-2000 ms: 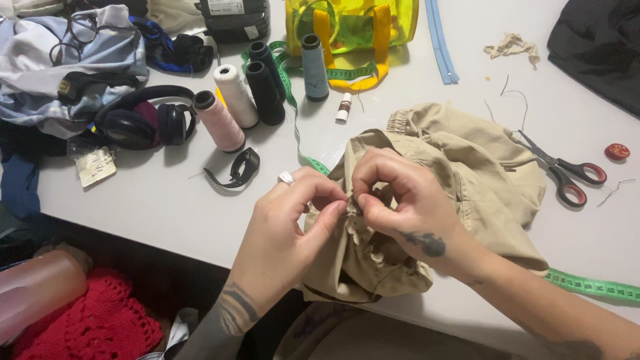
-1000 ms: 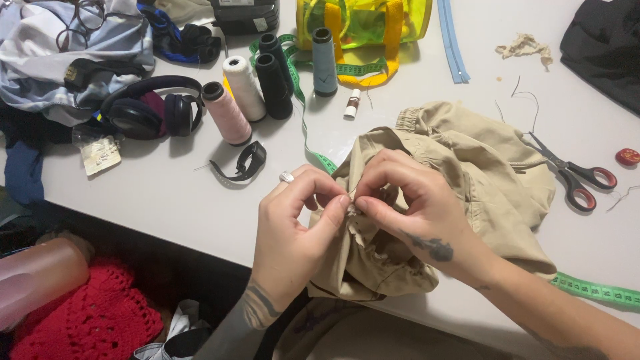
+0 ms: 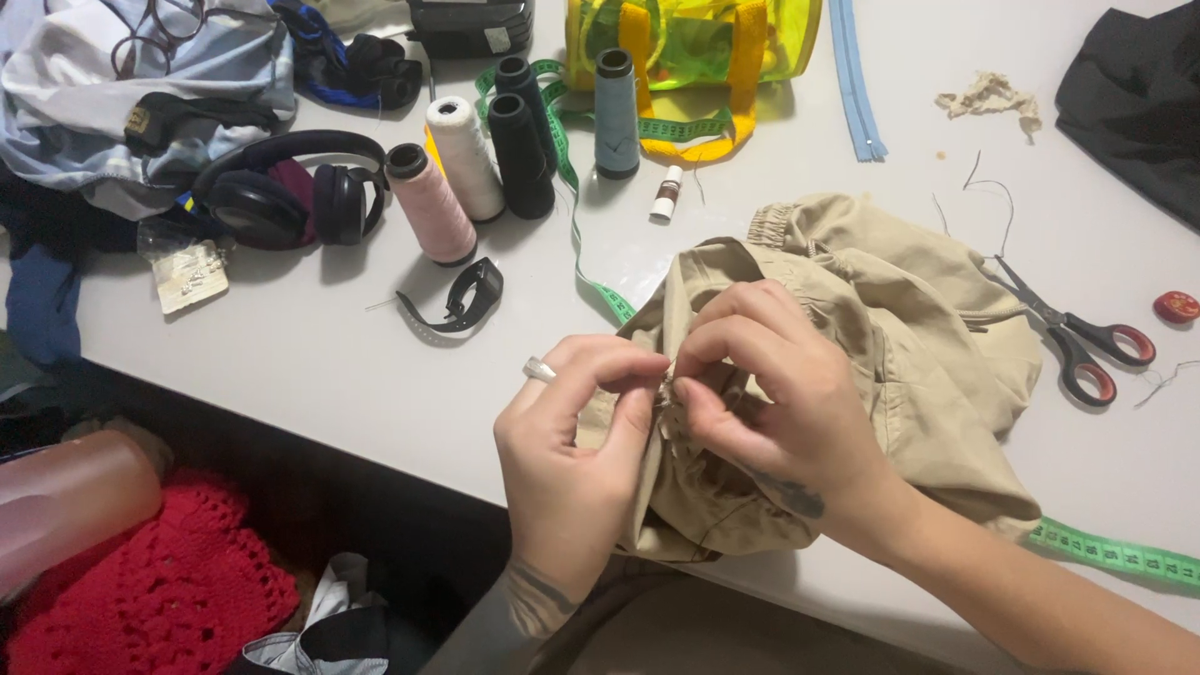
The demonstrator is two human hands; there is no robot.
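A beige cloth garment [image 3: 937,347] with gathered, elasticated parts lies bunched at the table's front edge. My left hand [image 3: 581,441], with a ring on one finger, pinches a fold of it between thumb and fingertips. Close against those fingertips, my right hand [image 3: 778,403] pinches the same edge of cloth. Whether a needle or thread is between the fingers cannot be told. Black-and-red scissors [image 3: 1069,328] rest at the garment's right side, near a loose dark thread [image 3: 1008,202]. A green measuring tape [image 3: 1116,553] comes out from beneath the cloth.
Thread cones, among them a pink one [image 3: 431,206] and a blue one [image 3: 616,117], stand behind a black wristwatch [image 3: 464,298]. Headphones [image 3: 291,187] lie farther left. A yellow transparent bag [image 3: 694,47], a blue zipper [image 3: 855,84] and a small white tube [image 3: 667,194] are behind the garment.
Both hands stay at the same fold of the garment. The fingertips have shifted slightly.
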